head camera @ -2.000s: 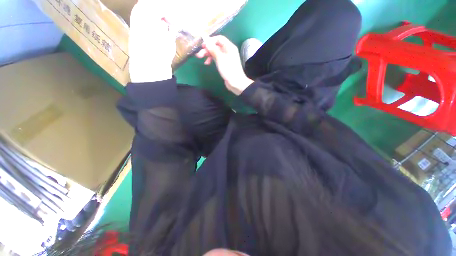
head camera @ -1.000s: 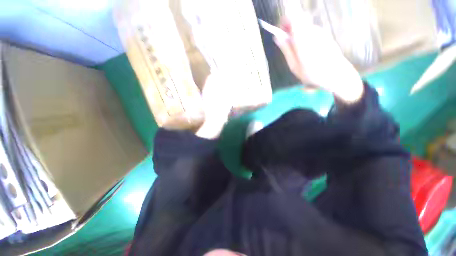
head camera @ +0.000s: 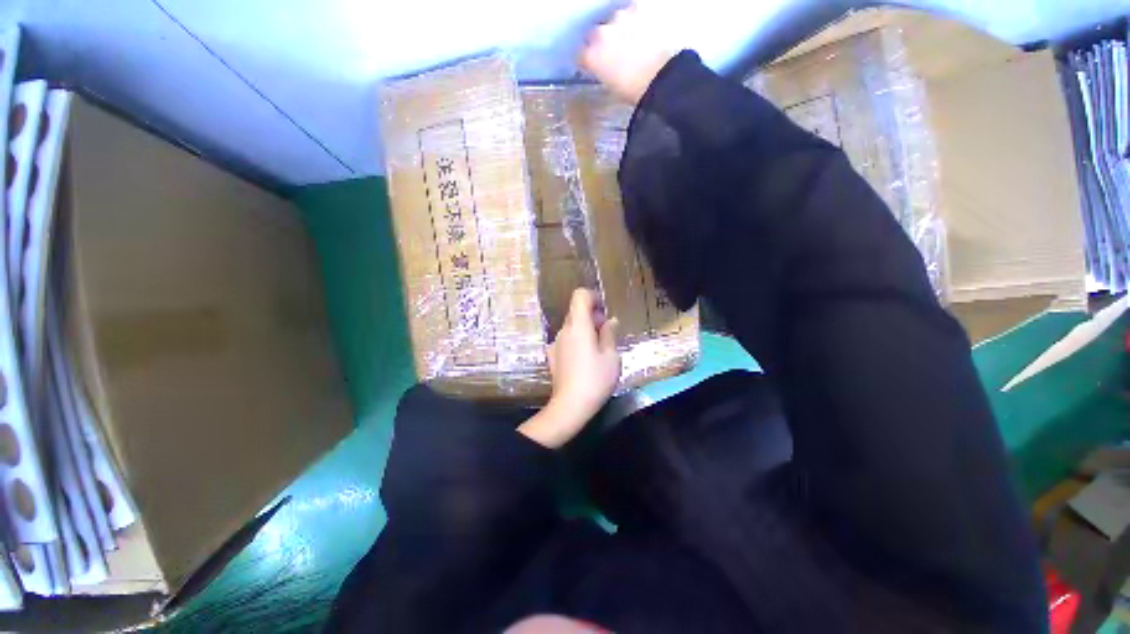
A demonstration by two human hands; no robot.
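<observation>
A brown carton (head camera: 477,248) with dark printed characters stands in front of me, wrapped in shiny, wrinkled stretch film (head camera: 573,211). A darker gap runs between its two top flaps, with a strip of film along it. My left hand (head camera: 582,372) is at the near end of this gap, its fingers closed on the film strip's edge. My right hand (head camera: 626,56) is beyond the carton's far edge, against the pale wall. Its fingers are curled and overexposed; I cannot tell if it holds anything. My right sleeve hides part of the carton's right side.
On the left stands an open carton (head camera: 205,334) with white trays (head camera: 31,372) with round holes. Another film-wrapped carton (head camera: 830,112) is at the right, beside an open carton (head camera: 1004,173) and grey-white sheets (head camera: 1100,161). A red object (head camera: 1061,607) shows at lower right.
The view has shifted, and the wrapped carton now lies centrally. My right hand has moved from the carton's right side to its far edge; the thin pale tool seen in it earlier no longer shows.
</observation>
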